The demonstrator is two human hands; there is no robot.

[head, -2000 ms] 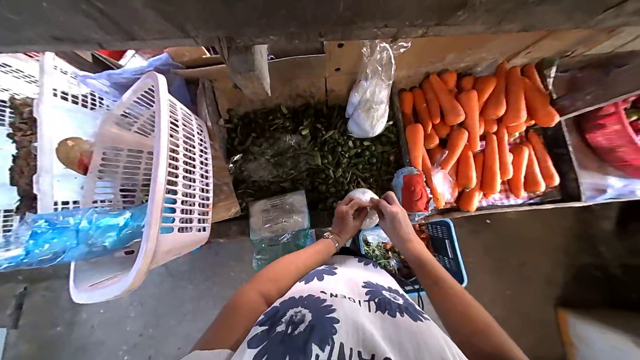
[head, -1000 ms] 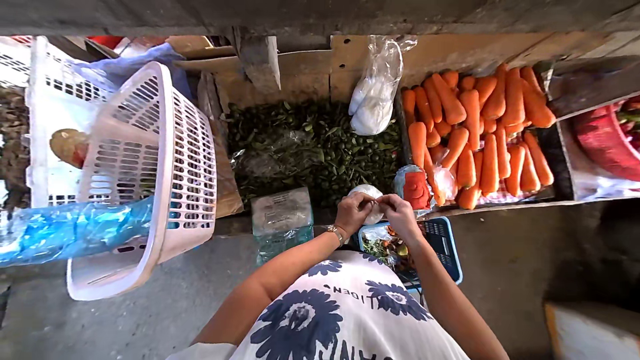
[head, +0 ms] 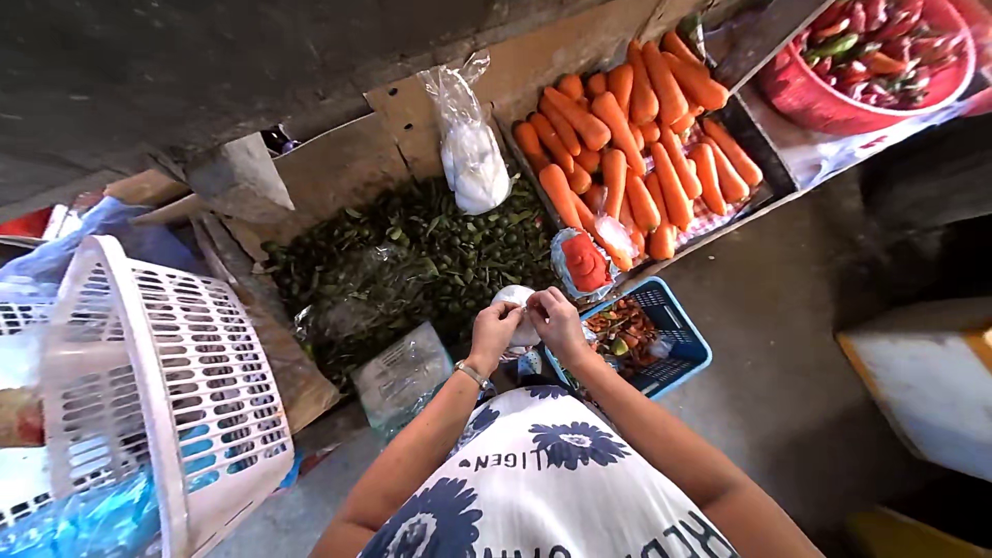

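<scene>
Close in front of my body, my left hand and my right hand meet with pinched fingertips at the top of a small white bundle, perhaps a plastic bag; its contents cannot be told. Behind the hands lies a heap of small green fruit with leaves. On its far side rests a clear plastic bag of white items. A red bundle in pale plastic sits just right of my right hand, at the corner of a tray of carrots.
A blue plastic basket with scraps stands at the right below the tray. At the left is a large white slotted basket. A stack of clear plastic bags lies near my left wrist. A pink basin of peppers is at the far right.
The view has turned and shifted to the right, showing more of the pepper basin. Both hands stay together at the white bundle.
</scene>
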